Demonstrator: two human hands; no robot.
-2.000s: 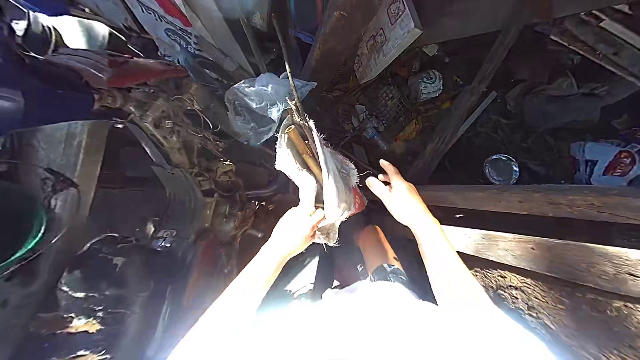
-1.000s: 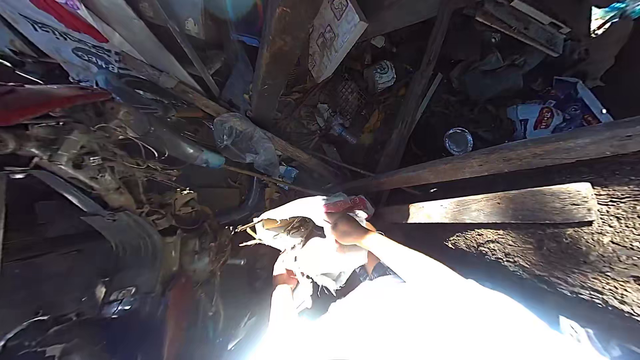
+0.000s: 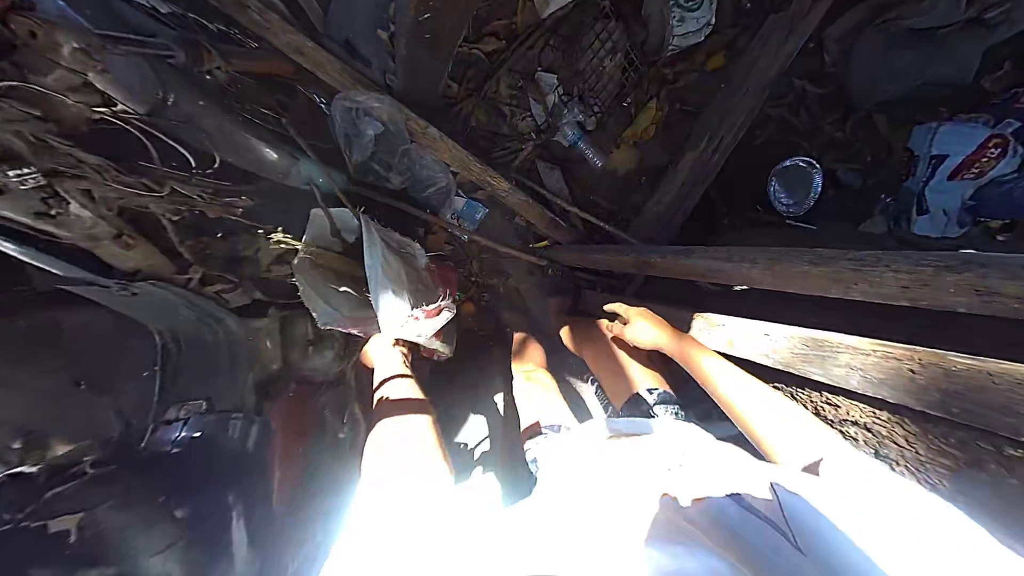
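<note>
My left hand grips the lower edge of a frayed white woven plastic sack, whose mouth gapes toward the upper left. Some dry stalks show inside the mouth; the rest of its contents is hidden. Away from the sack, above my knee, my right hand has its fingers apart and holds nothing. A crumpled clear plastic bag lies beyond the sack, beside a small blue-and-white packet.
Wooden beams run to the right, with a sunlit plank below. A slanting pole crosses ahead. Farther off lie a plastic bottle, a foil dish and a printed bag. Dusty motorcycle-like parts stand at left.
My right hand, at the sack one second ago, is now apart from it at the right. The sack now hangs from my left hand alone.
</note>
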